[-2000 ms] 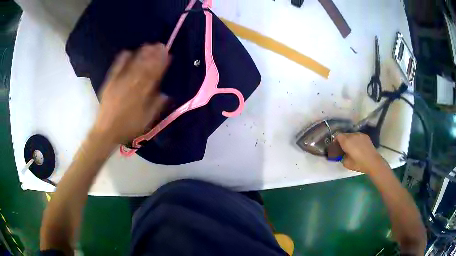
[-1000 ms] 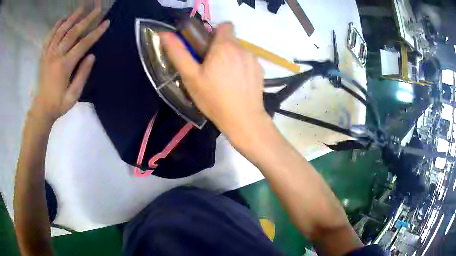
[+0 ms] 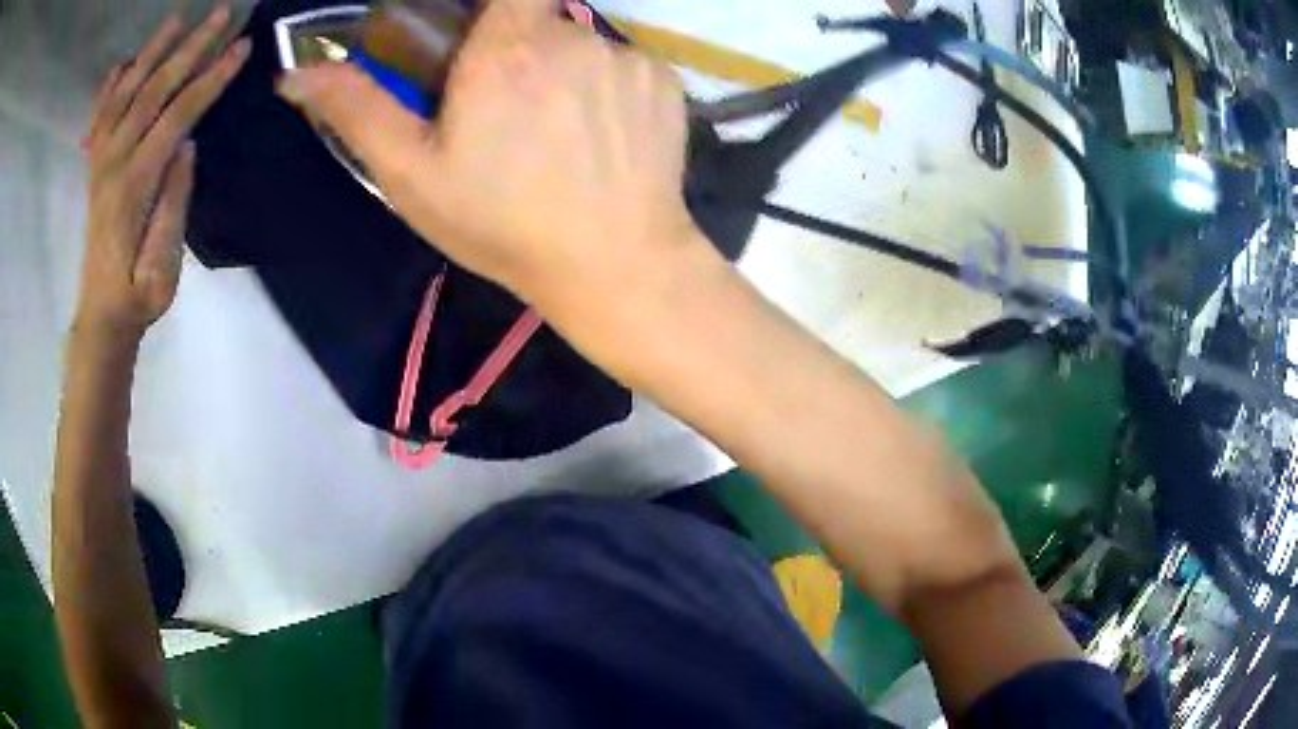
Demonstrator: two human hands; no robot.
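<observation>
A dark navy garment [image 3: 356,335] lies on the white table. A pink hanger [image 3: 491,373] lies on it; its lower parts show below my right forearm and the rest is mostly hidden. My right hand [image 3: 534,157] is shut on the handle of the steam iron [image 3: 316,43], which is over the upper part of the garment. Most of the iron's plate is hidden behind my hand. My left hand [image 3: 150,178] lies flat with fingers spread at the garment's left edge, holding nothing.
A yellow strip [image 3: 740,67] and scissors [image 3: 988,121] lie on the table [image 3: 854,285]. The iron's cords [image 3: 854,235] run right across it. A black tape roll [image 3: 160,558] is partly behind my left forearm. A yellow stool [image 3: 809,598] stands below the table edge.
My right hand has brought the iron from the table's right side onto the garment, then farther up and left. My left hand has moved from over the garment to its left edge.
</observation>
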